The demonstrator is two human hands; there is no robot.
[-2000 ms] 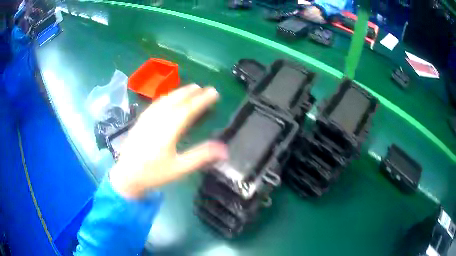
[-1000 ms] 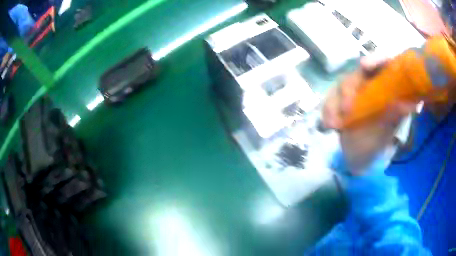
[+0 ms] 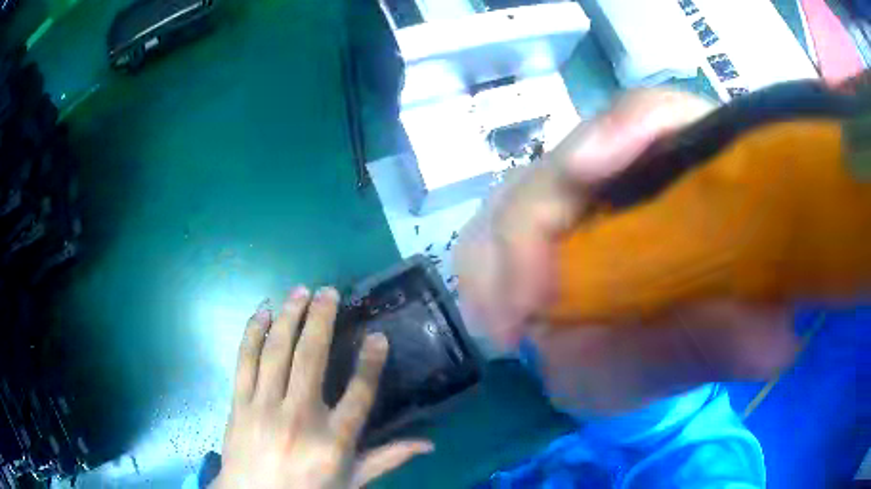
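A black display housing (image 3: 415, 349) lies on the green mat at the lower middle. My left hand (image 3: 296, 411) lies over its left part, fingers spread, thumb at its near edge. My right hand (image 3: 573, 258) is wrapped around the orange electric screwdriver (image 3: 707, 229) and is blurred; the tool's nose and bit are hidden or too blurred to make out. The white screw feeder (image 3: 487, 115) stands beyond, and loose dark screws (image 3: 435, 250) lie on the white paper (image 3: 411, 205).
Dark stacked housings (image 3: 38, 210) stand at the far left edge. Another black housing (image 3: 162, 29) lies at the upper left. A thin dark rod (image 3: 354, 115) lies left of the feeder. Printed white sheets (image 3: 669, 38) and a pinkish sheet (image 3: 833, 38) are at the upper right.
The view has swung from the stacks to the feeder and drawn nearer the bench. The right hand with the screwdriver looks larger. The left hand and a housing are now at the lower middle.
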